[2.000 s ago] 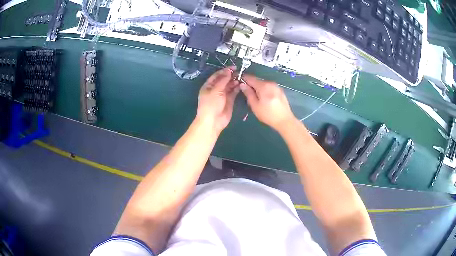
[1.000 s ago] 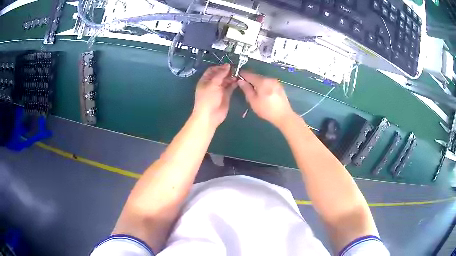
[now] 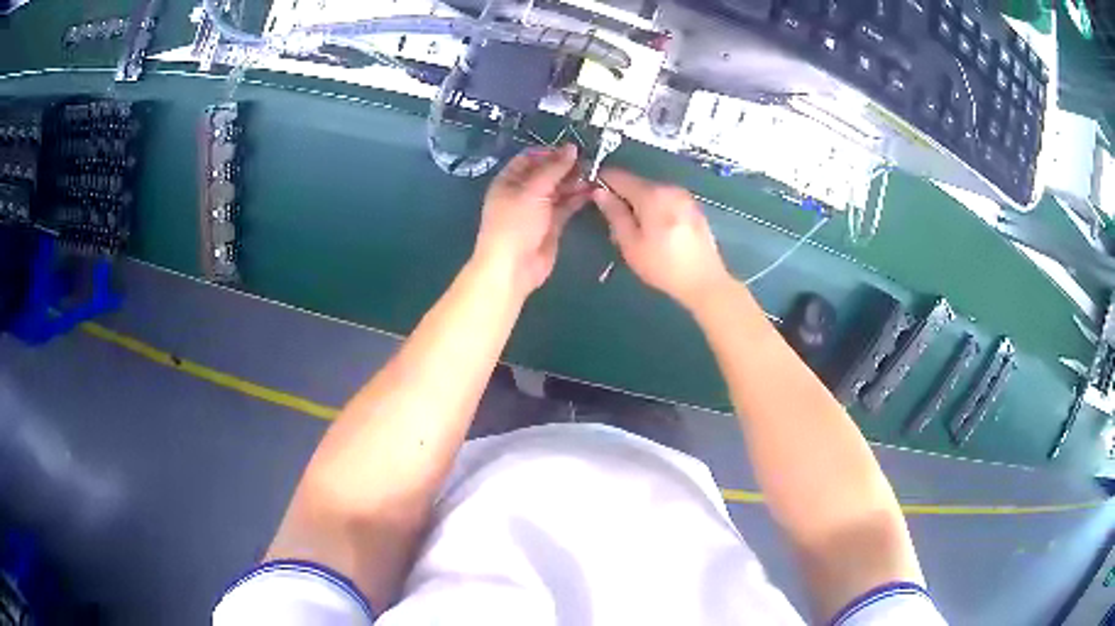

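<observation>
The small nozzle end (image 3: 604, 144) hangs low at the centre of the benchtop machine (image 3: 618, 83). My left hand (image 3: 528, 210) is just left of it, with a thin silvery item, perhaps tweezers (image 3: 559, 137), showing above its fingertips. My right hand (image 3: 660, 230) is just right of it, its thumb and finger pinched together at the nozzle's lower tip. The fingers of both hands nearly meet and hide what lies between them. A tiny pinkish needle tip (image 3: 607, 272) lies on the green mat (image 3: 367, 245) below the hands.
Clear tubing (image 3: 455, 159) loops down left of the nozzle. A keyboard (image 3: 929, 86) lies on the machine at upper right. A mouse (image 3: 809, 320) and dark fixtures (image 3: 874, 342) are at right. A narrow fixture (image 3: 221, 196) and black parts trays (image 3: 92, 177) are at left.
Both hands stay at the nozzle with nearly the same finger pose. The whole view has shifted slightly. No thing has clearly been picked up or let go.
</observation>
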